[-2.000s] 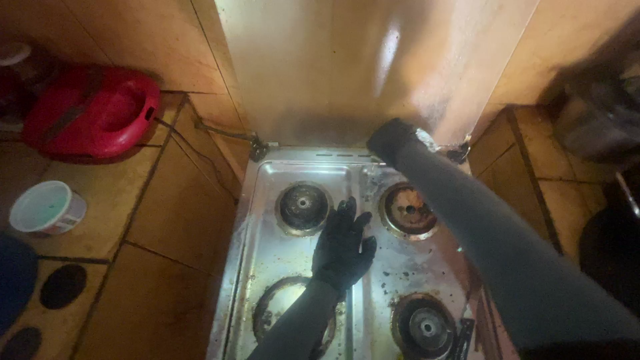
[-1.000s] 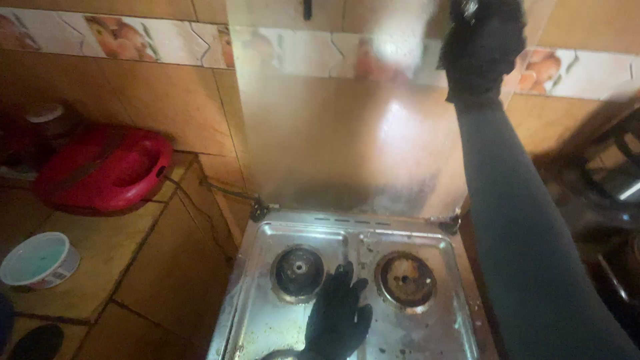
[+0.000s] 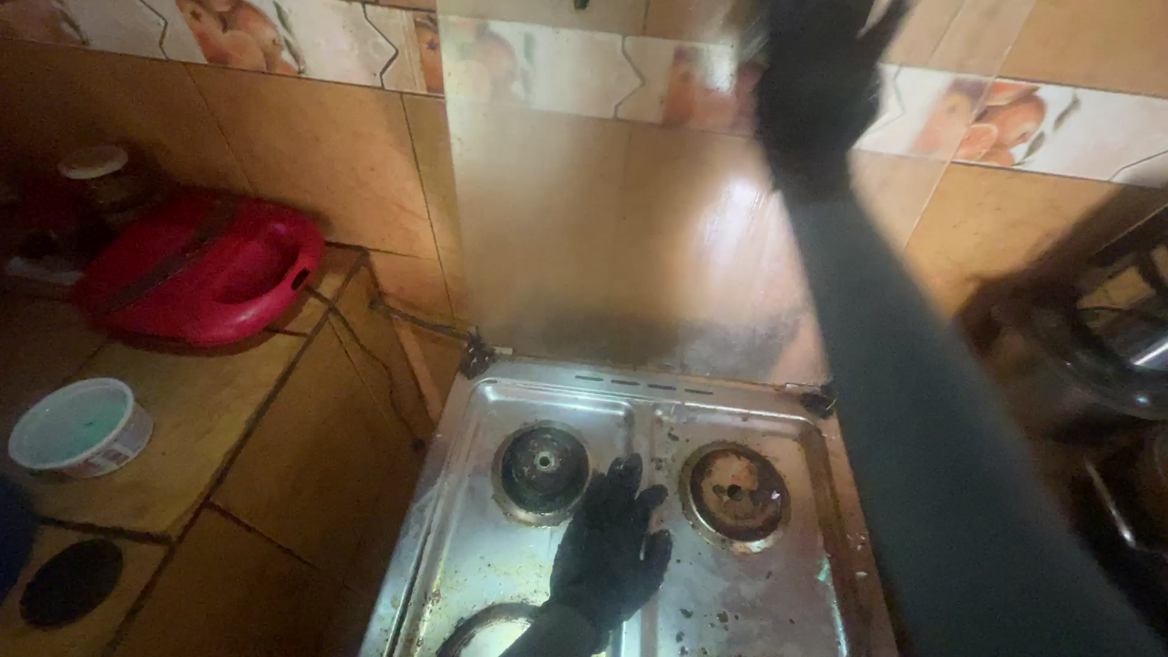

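Observation:
My left hand, in a black glove, rests palm down with its fingers apart on the metal top of a gas stove, between two stained burners. My right hand, also in a black glove, is raised against the upper right part of the stove's upright glass lid. It is blurred, and whether it holds something cannot be made out. The glass looks cloudy, with a dark smear along its lower part. Brown residue and crumbs mark the stove top.
On the tiled counter at the left stand a red plastic appliance with a cord and a white tub of green contents. A lidded jar is behind them. Dark, shiny cookware is at the right.
My right hand has moved from the bottom of the glass lid up to its upper part. My left hand has stayed on the stove top. The view has tilted upward.

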